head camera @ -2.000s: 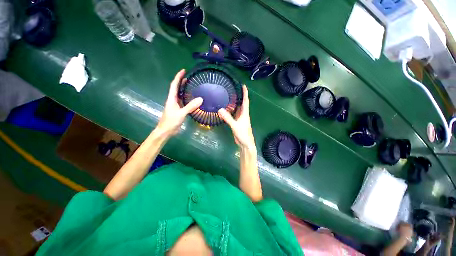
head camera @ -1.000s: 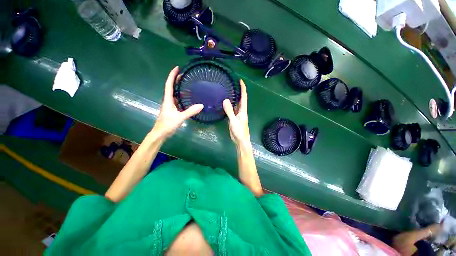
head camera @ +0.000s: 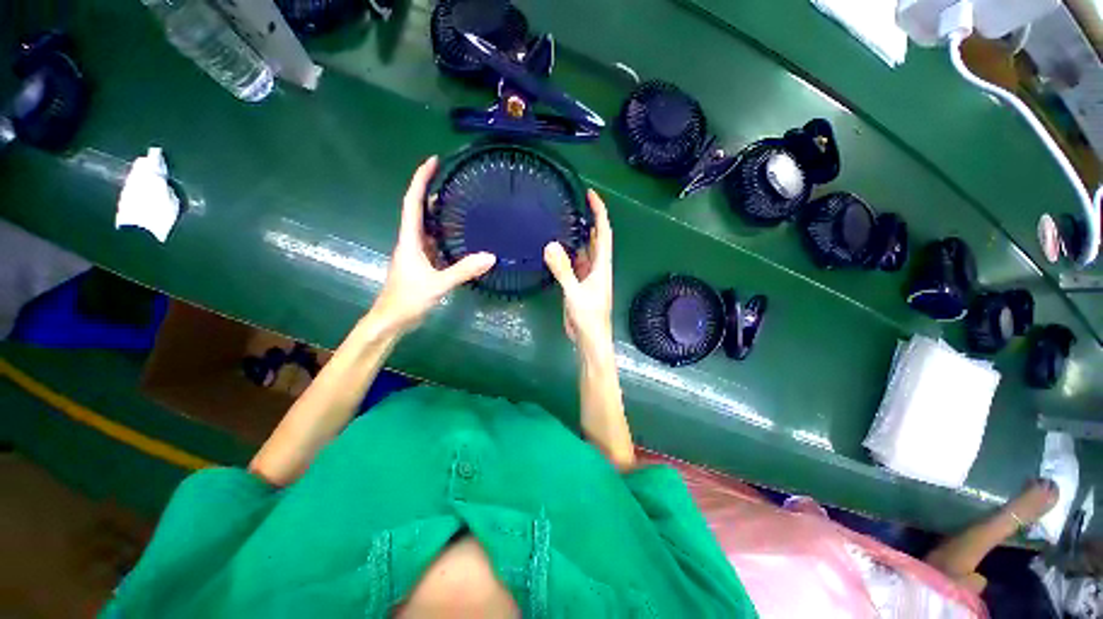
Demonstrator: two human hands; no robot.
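Note:
A black clip fan (head camera: 510,215) is held above the dark-green bench (head camera: 363,157), its round ribbed grille and smooth centre disc facing up. My left hand (head camera: 417,260) grips its left rim, the thumb on the lower edge of the grille. My right hand (head camera: 585,268) grips its right rim, the thumb near the centre disc. The fan's clip (head camera: 527,109) shows beyond the head, though I cannot tell whether it belongs to this fan or one behind. Another clip fan (head camera: 680,320) lies to the right.
Several clip fans (head camera: 663,126) lie along the back. A white stack (head camera: 934,414) lies at right, a white scrap (head camera: 149,196) and bottle (head camera: 218,51) at left. A white cable (head camera: 1028,115) hangs at upper right. Another person's arm (head camera: 998,526) reaches in at lower right.
The fans along the back have shifted rightward in view. The copper-orange tint in the held grille is gone. Both hands still hold the fan. The other person's arm has moved.

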